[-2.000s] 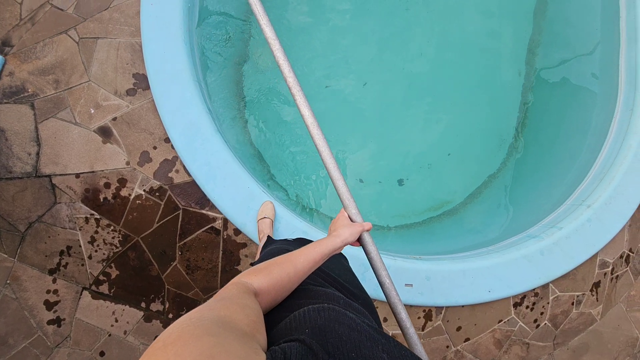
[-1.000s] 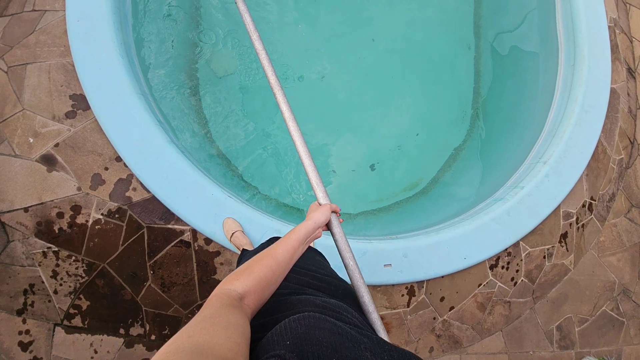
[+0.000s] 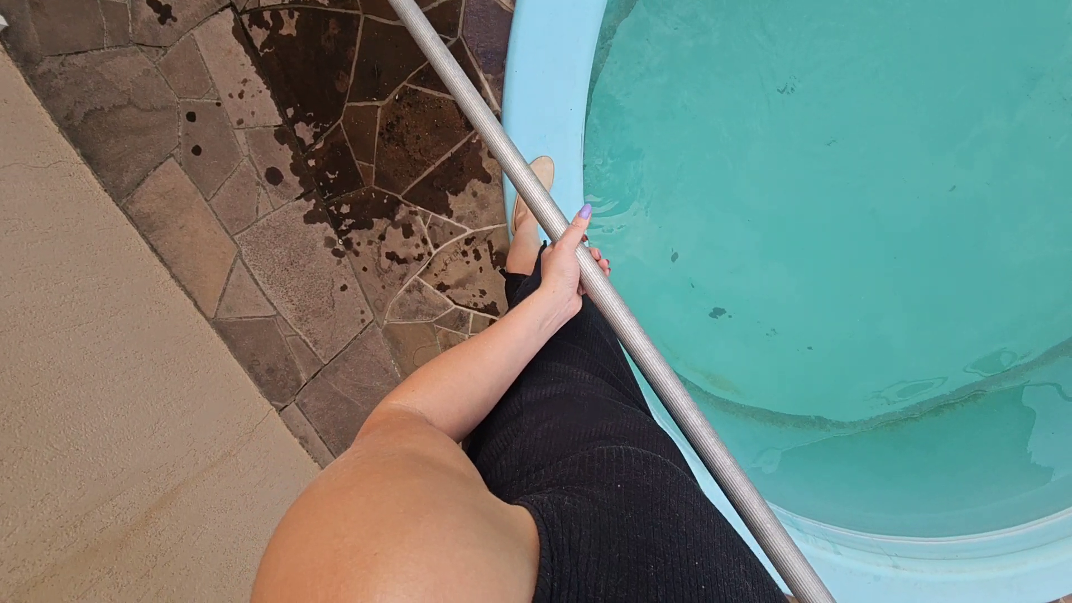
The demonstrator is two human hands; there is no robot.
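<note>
My left hand (image 3: 563,272) is closed around a long grey metal pole (image 3: 653,363), with the thumb lying along its upper side and fingertips showing past it. The pole runs diagonally from the top edge of the head view to the bottom right, crossing wet paving, the pool rim and my black clothing. Both of its ends are out of view. My right hand is not in view. Beside the pole, a foot in a beige shoe (image 3: 544,170) rests on the light blue pool rim (image 3: 548,67).
Greenish water (image 3: 837,209) with small dark specks fills the pool at the right. Irregular stone paving (image 3: 293,260), marked by dark wet patches, lies left of the rim. A beige textured surface (image 3: 126,377) borders the paving at the far left.
The upper visible stretch of the pole has swung from over the water to over the paving. My left hand has kept its hold. The view has turned strongly toward the left.
</note>
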